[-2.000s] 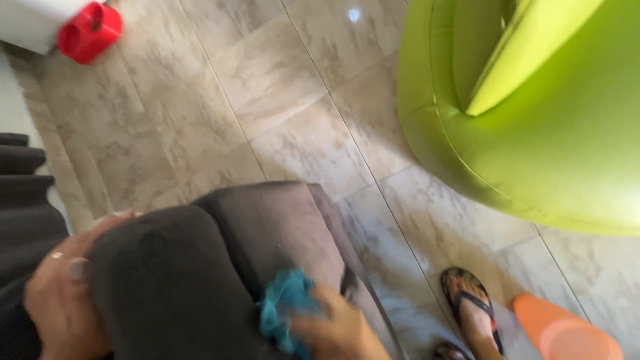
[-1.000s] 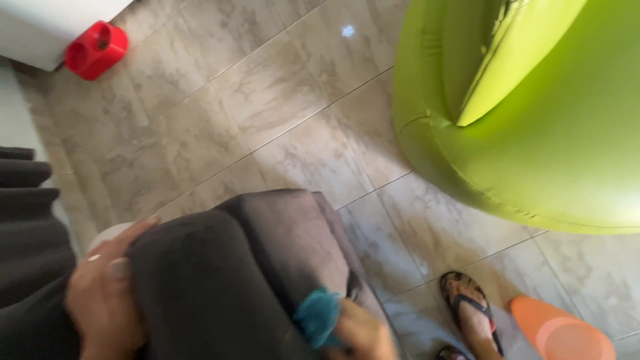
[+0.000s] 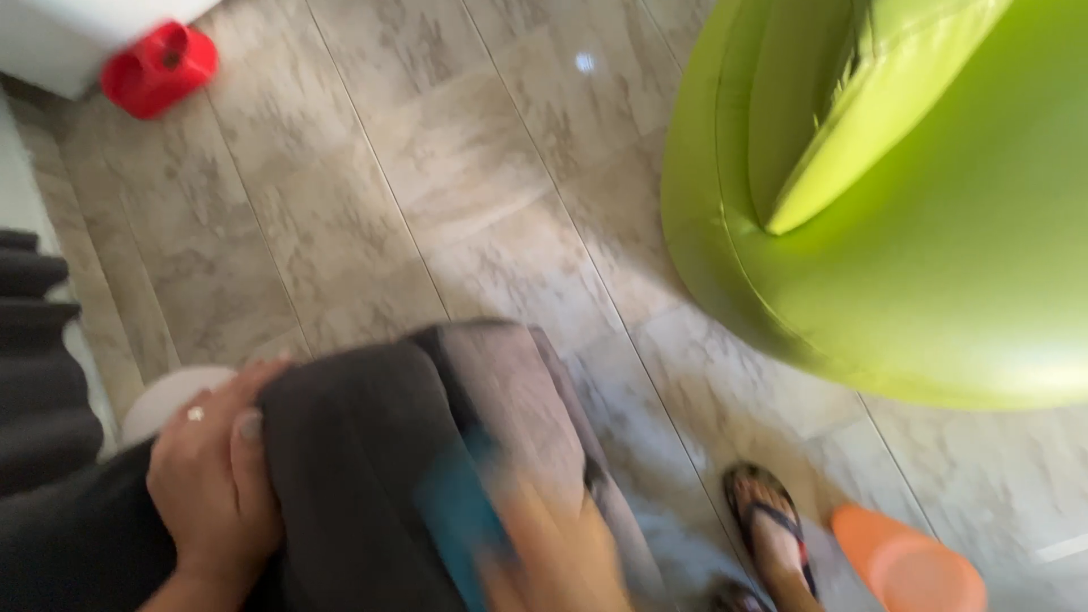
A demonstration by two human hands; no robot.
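Observation:
My right hand [image 3: 552, 544], blurred by motion, is closed on a teal cloth [image 3: 463, 518] over a dark grey upholstered cushion or armrest [image 3: 357, 459] at the bottom centre. Beside the cloth lies a lighter, brownish-grey upholstered section [image 3: 518, 391] of the same piece. At the left, my left hand [image 3: 217, 476], with a ring on one finger, rests against the side of the dark cushion. Its palm is hidden, and a pale rounded object [image 3: 170, 399] shows partly behind it.
A large green inflatable seat [image 3: 892, 297] fills the upper right. On the marble-look tiled floor [image 3: 476, 161] are a red double pet bowl [image 3: 161, 68] at the upper left and an orange container [image 3: 909, 565] beside my sandalled foot [image 3: 769, 527]. Dark pleated fabric [image 3: 38, 357] hangs at the left edge.
The right hand and teal cloth have moved from the lighter section's edge onto the dark cushion beside it. The left hand stays at the cushion's side.

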